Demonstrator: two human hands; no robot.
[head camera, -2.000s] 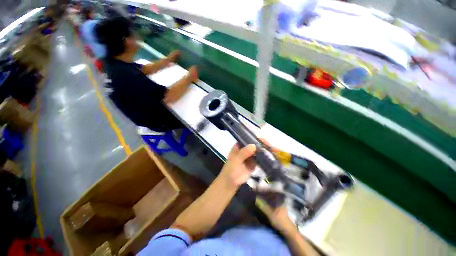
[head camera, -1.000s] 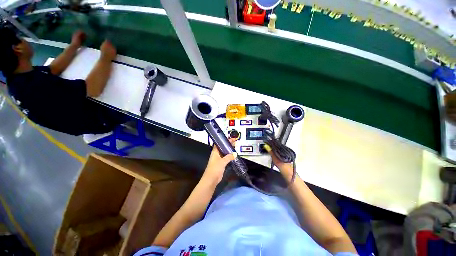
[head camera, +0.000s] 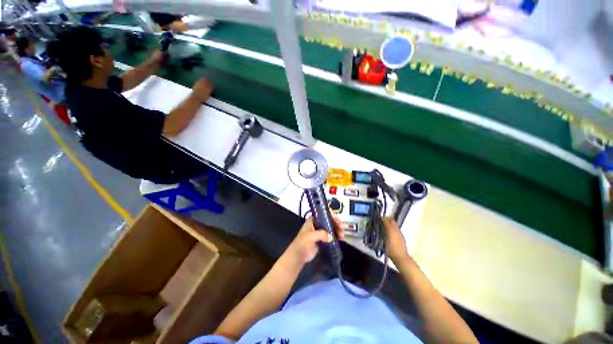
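My left hand (head camera: 314, 236) is closed round the handle of a dark grey hair dryer (head camera: 308, 170), held upright with its round head facing me. My right hand (head camera: 392, 236) holds a bundled black power cord (head camera: 375, 230) at the right side of the test box; the fingertips are partly hidden. The cord loops down from the dryer's handle end. The white test box (head camera: 335, 217) has two small displays, red switches and a round knob, with an orange-yellow socket adapter (head camera: 339, 177) at its top left. Another hair dryer (head camera: 415, 190) lies just right of the box.
A third dryer (head camera: 249, 125) lies on the worktop (head camera: 271, 160) at left, near a seated person (head camera: 114, 121) in black. A large open carton (head camera: 195, 269) stands on the floor at left. The green belt (head camera: 363, 127) runs behind, with a round mirror (head camera: 397, 52) and red item (head camera: 371, 69) above.
The dryer's head has turned, now showing a pale centre instead of a dark opening. My right hand remains at the cord bundle. The camera view has shifted, showing more to the left.
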